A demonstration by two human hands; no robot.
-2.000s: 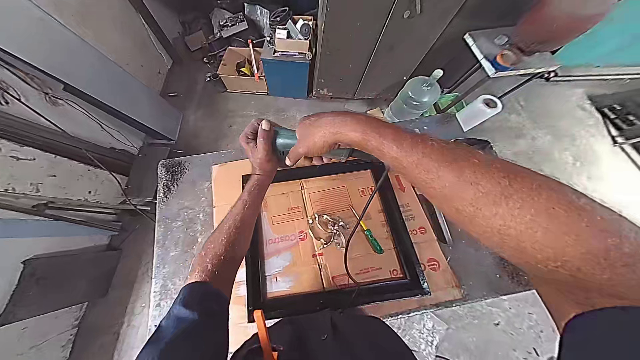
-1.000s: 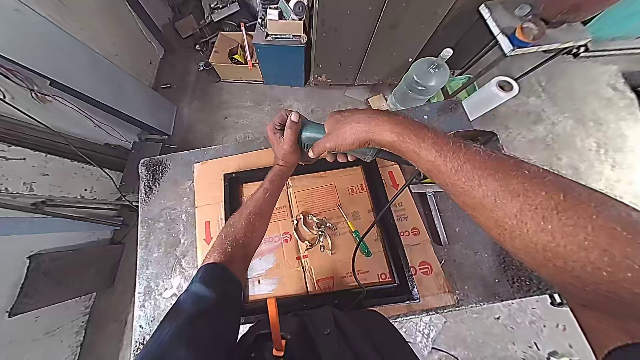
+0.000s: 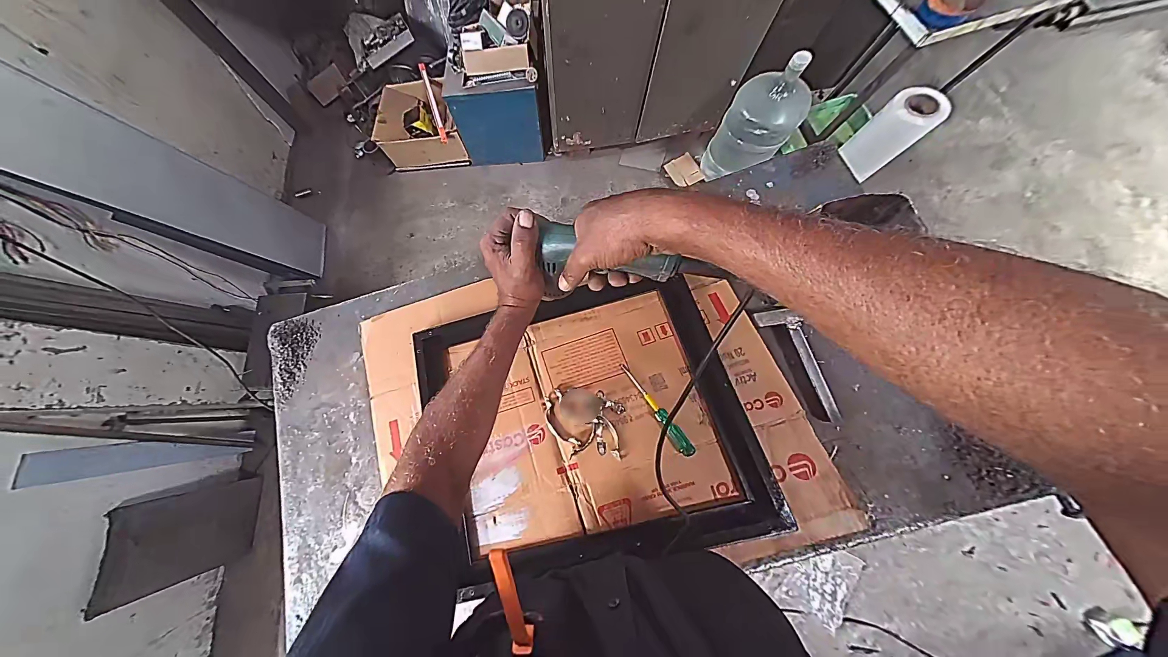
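Note:
My left hand grips the front end of a green corded power tool, and my right hand is wrapped around its body. The tool lies over the far side of a black rectangular frame; its working end is hidden by my left hand. Flattened cardboard lies under the frame. Inside the frame, several metal clamps and a screwdriver with a green and yellow handle rest on cardboard. The tool's black cord crosses the frame beside the screwdriver.
The worktable has a metal bracket at the right of the cardboard. Beyond it stand a large clear bottle, a white roll, a blue cabinet and a cardboard box on the floor.
Both hands stay on the power tool at the far side of the frame. The cord inside the frame has shifted position. The view has moved slightly.

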